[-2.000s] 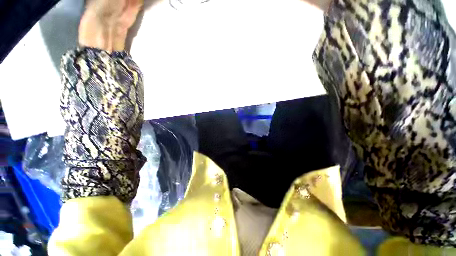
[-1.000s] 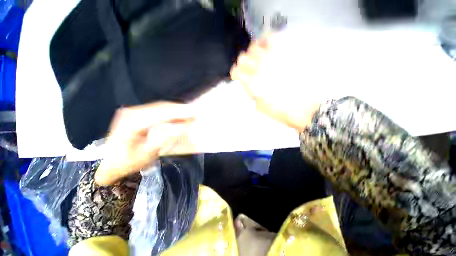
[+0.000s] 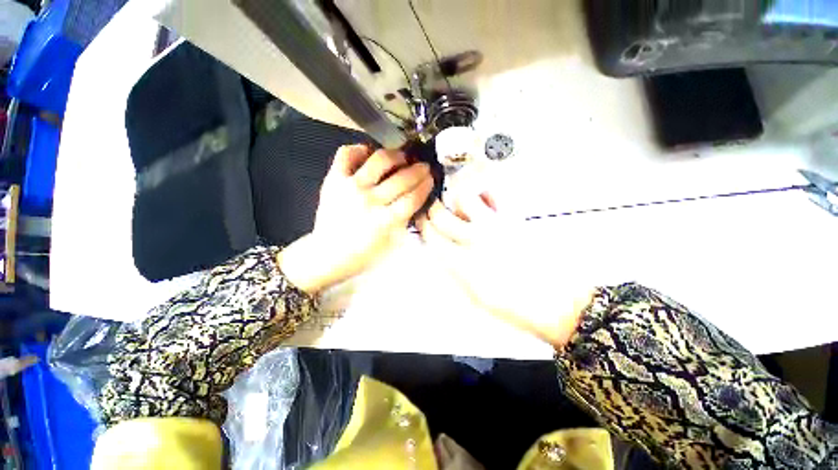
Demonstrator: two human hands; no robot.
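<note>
A black mesh panel [image 3: 193, 174] with rounded corners lies on the white table, left of the needle area. A muted camouflage strip [image 3: 198, 147] and a smooth black webbing strap [image 3: 241, 165] cross it. My left hand [image 3: 363, 211] rests on the panel's right part, fingers curled on its edge. My right hand [image 3: 487, 266], washed out by glare, pinches the same dark edge with its fingertips. The presser foot and needle area [image 3: 421, 128] is just beyond my fingers; the exact contact is hidden.
The pale machine head [image 3: 276, 55] is above the work. A white round knob [image 3: 454, 145] and dotted plate [image 3: 499, 147] sit right of the needle. A black flat rectangle [image 3: 706, 106], a dark control box [image 3: 698, 37] and metal snips [image 3: 818, 191] are at right. Clear plastic [image 3: 262, 404] hangs below the table.
The view has shifted to show the machine. Both hands have moved together at the panel's edge by the needle. Earlier they were apart and blurred, nearer the table front.
</note>
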